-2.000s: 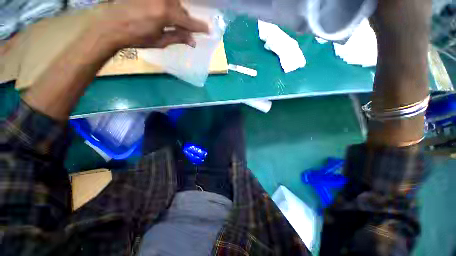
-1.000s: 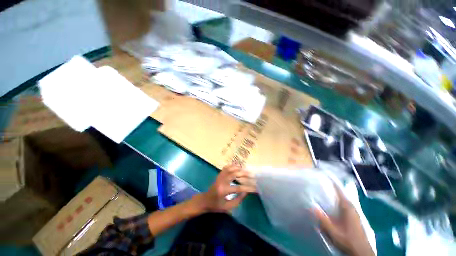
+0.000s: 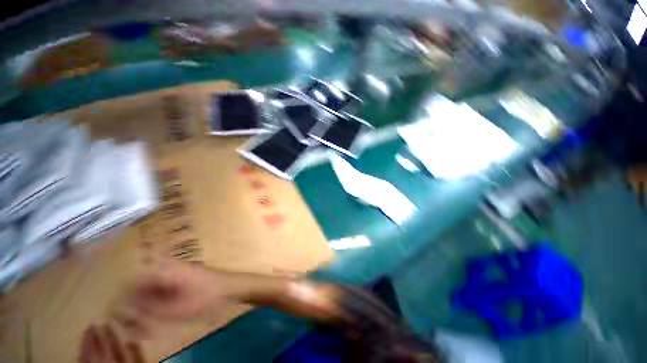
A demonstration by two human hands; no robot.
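Both my hands are blurred, low at the left over the brown cardboard [image 3: 220, 227]. My right hand [image 3: 174, 291] reaches in with its forearm from the lower right; whether it holds anything cannot be told. My left hand [image 3: 106, 347] is cut off by the bottom edge, with only fingers showing. Whitish wrapped packs [image 3: 78, 184] lie heaped on the cardboard at the left. Several dark panels with pale frames lie beyond my hands, one [image 3: 238, 113] on the cardboard and others [image 3: 280, 150] partly overlapping at its right edge.
A crumpled white strip [image 3: 376, 190] and a small white piece [image 3: 349, 242] lie on the green bench [image 3: 326, 205]. White sheets [image 3: 461, 138] lie further right. A blue stool or crate [image 3: 521, 291] stands on the floor at the lower right. A grey shelf edge crosses the top.
The view has swung right. The white sheet held between my hands a second ago no longer shows there, and my hands are now low over the cardboard, close together.
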